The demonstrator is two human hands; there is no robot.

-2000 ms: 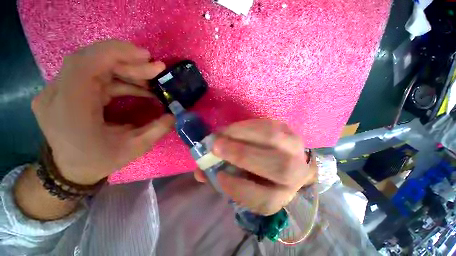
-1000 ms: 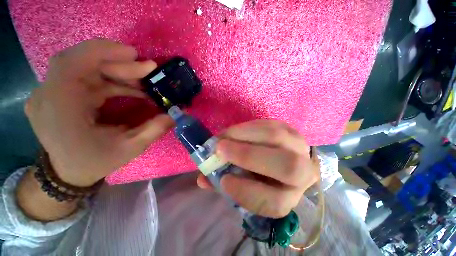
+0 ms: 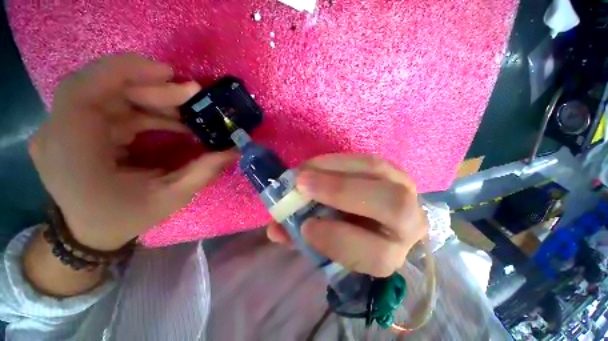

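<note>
A small black device housing with a white label is held over the pink foam mat. My left hand pinches its left and lower edges between fingers and thumb. My right hand grips the electric screwdriver around its body, beside a cream tape band. The yellowish screwdriver bit points into the middle of the housing; whether it touches a screw is too small to tell. Green wrap covers the tool's rear end, with a thin cord leaving it.
A white paper sheet lies at the mat's far edge, with small white crumbs and dark specks near it. Black equipment with a round dial stands at the right. Blue bins and a yellow floor line show at the lower right.
The housing has shifted slightly left in view. The bit has moved from the housing's lower edge towards its middle. Both hands keep their holds.
</note>
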